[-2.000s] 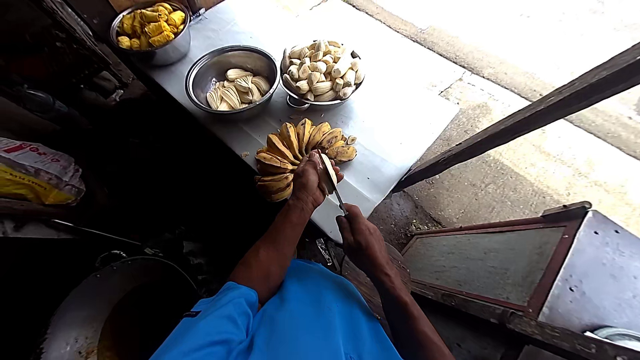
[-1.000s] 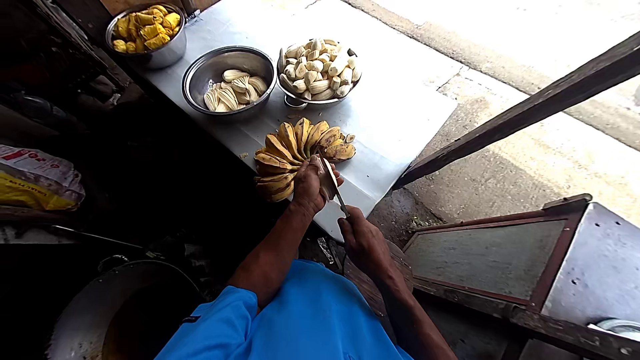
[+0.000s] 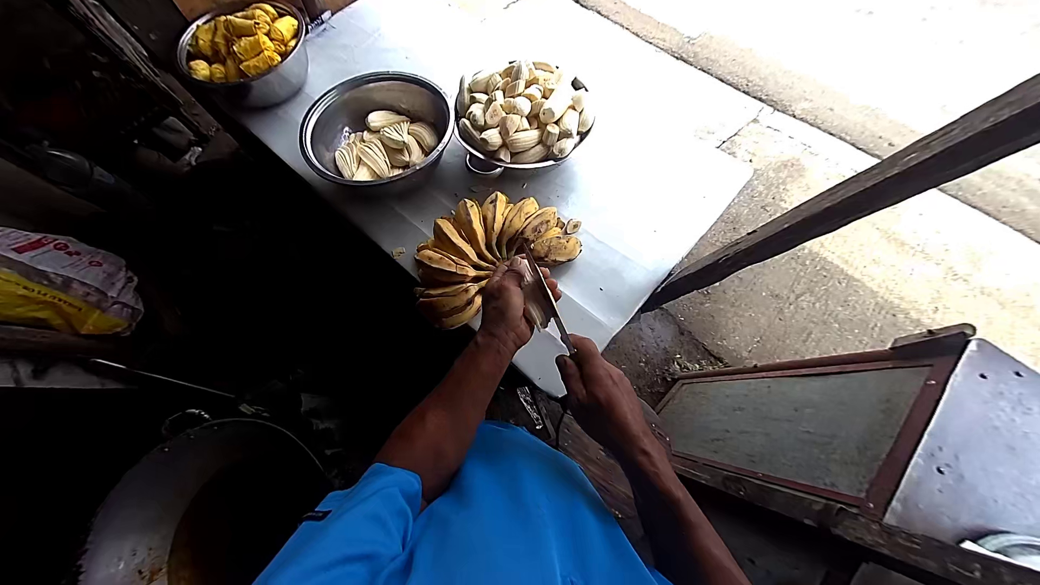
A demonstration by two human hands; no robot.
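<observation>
My left hand [image 3: 508, 305] holds a peeled banana [image 3: 535, 302], partly hidden by its fingers. In my right hand [image 3: 597, 382] is the handle of a knife [image 3: 548, 299], whose blade lies along the banana. Just beyond the hands, a large bunch of yellow-brown unpeeled bananas [image 3: 467, 236] rests at the table's near edge. Behind it stand a steel bowl [image 3: 313, 150] with sliced, fanned bananas [image 3: 386, 146] and another bowl [image 3: 486, 165] heaped with whole peeled bananas [image 3: 524, 114].
The pale table [image 3: 650, 211] carries a metal pot [image 3: 284, 81] of yellow pieces at far left. A large wok [image 3: 122, 512] sits at lower left, near a printed sack [image 3: 65, 284]. A wooden post [image 3: 853, 195] slants on the right, above a framed panel [image 3: 796, 431].
The knife blade has shifted slightly against the banana in my left hand. Both hands stay in nearly the same place, and the bowls and the bunch have not moved.
</observation>
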